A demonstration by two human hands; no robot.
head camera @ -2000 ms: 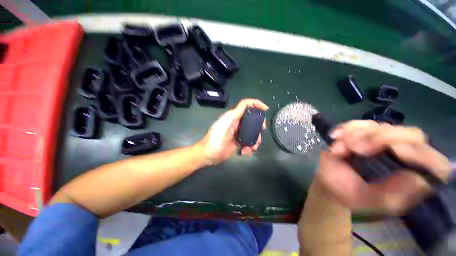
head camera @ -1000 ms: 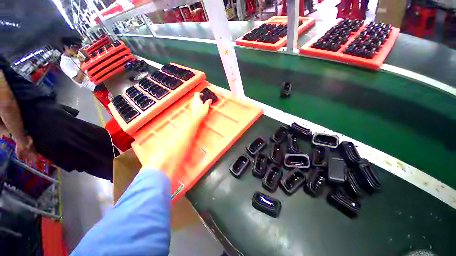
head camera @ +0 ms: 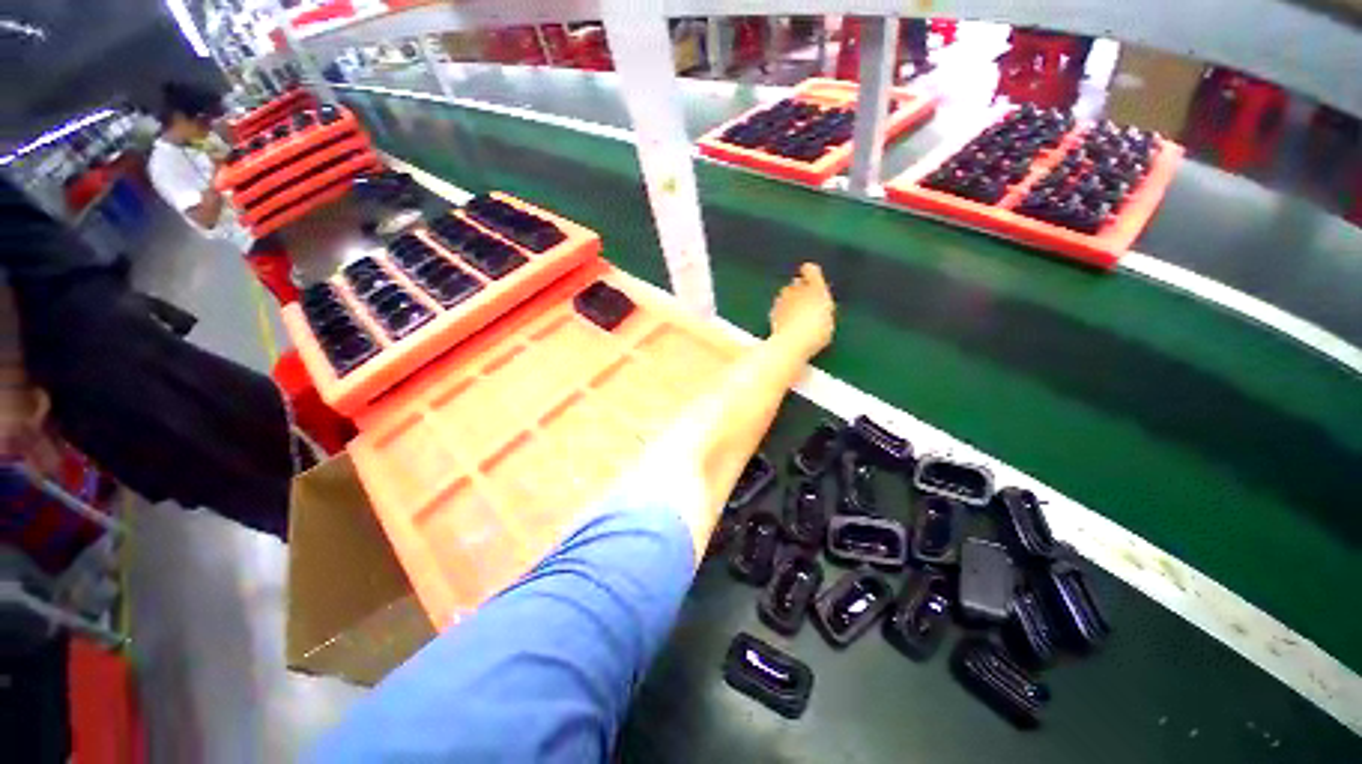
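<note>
My left hand (head camera: 804,317) reaches over the green conveyor belt, just past its white rail. Its fingers look curled. Whether anything is in them cannot be told. One black housing (head camera: 604,306) lies in the far corner pocket of the orange parts tray (head camera: 501,515). Waiting black housings (head camera: 866,540) lie in a loose cluster on the dark green worktop, many with grey rims around glossy recessed centres. My forearm covers part of the tray and the cluster's left edge. My right hand is not in view.
A filled orange tray (head camera: 463,332) adjoins at the far left, with stacked trays (head camera: 306,172) beyond. A white post (head camera: 657,164) rises beside my hand. Filled trays (head camera: 1128,232) stand across the belt. A person (head camera: 187,164) is at the far left; a dark-clothed person (head camera: 135,373) is nearer.
My left hand has let go of the black housing in the tray and moved right over the belt. The housing seen on the belt earlier is no longer visible.
</note>
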